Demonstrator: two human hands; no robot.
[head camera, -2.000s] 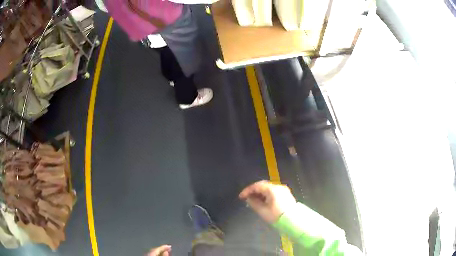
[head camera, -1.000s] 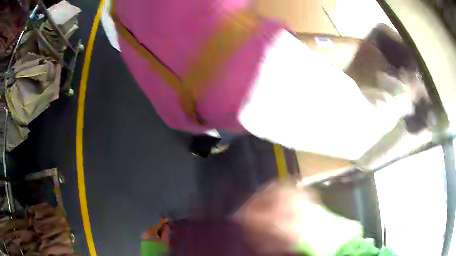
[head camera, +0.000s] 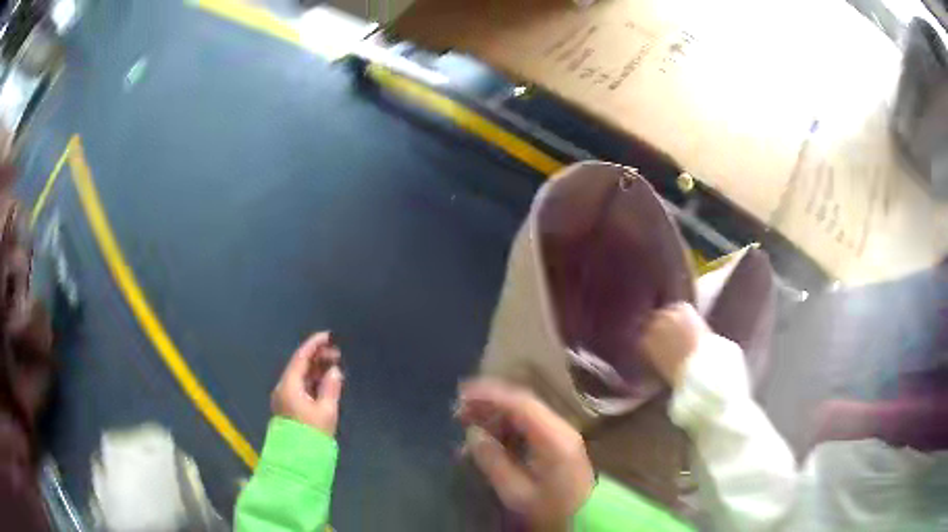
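An open-topped beige tote shell (head camera: 509, 322) with a dark taupe inside stands tilted at centre right, its pale oval rim facing up. A second bag body (head camera: 743, 301) is just right of it. Another person's hand (head camera: 670, 338) in a white sleeve reaches at the first bag's rim. My right hand (head camera: 530, 452), in a green sleeve, is blurred in front of the first bag, fingers curled; contact with the bag cannot be told. My left hand (head camera: 310, 384) is over the floor with fingers loosely bent, holding nothing.
Large brown cartons (head camera: 665, 78) with printed text lie at the upper right on a dark frame. A yellow floor line (head camera: 156, 322) runs down the left of the grey aisle. Brown pieces (head camera: 21, 364) hang at the left edge. A blurred white object (head camera: 140, 478) is at the bottom left.
The view has swung toward the cartons. The person in pink has left the centre; a white-sleeved arm and two bags now show at right. Both my hands are higher in the picture.
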